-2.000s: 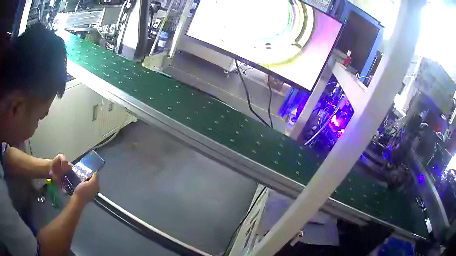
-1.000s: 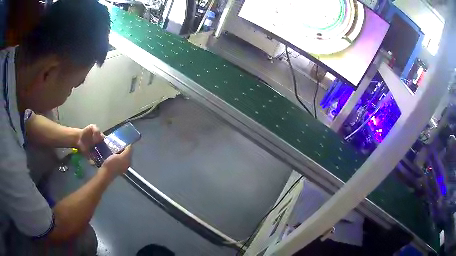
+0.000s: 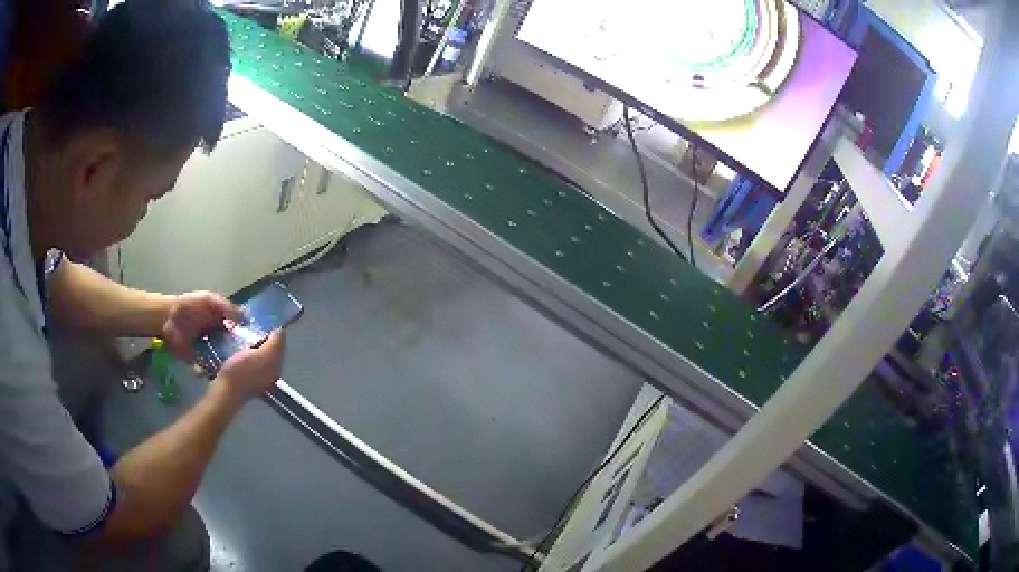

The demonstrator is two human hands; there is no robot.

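Neither of my hands is in the picture. The green conveyor belt (image 3: 531, 212) runs from the upper left to the lower right, with small pale parts spaced on it and a metal rail along its near edge. A white frame post (image 3: 832, 369) crosses in front of the belt on the right. At the left a seated person (image 3: 67, 380) holds a smartphone (image 3: 251, 318) in both hands, head bent towards it.
A large monitor (image 3: 715, 67) behind the belt shows magnified coloured rings. White cabinets (image 3: 240, 207) stand under the belt's left part. A pale bar (image 3: 380, 453) lies low across the grey floor. A paper sheet (image 3: 771, 514) and a black surface lie at the lower right.
The view has shifted, so the seated person and belt sit further right and higher than two seconds ago. The blue-violet light at the machinery has gone dim. The phone's screen looks darker.
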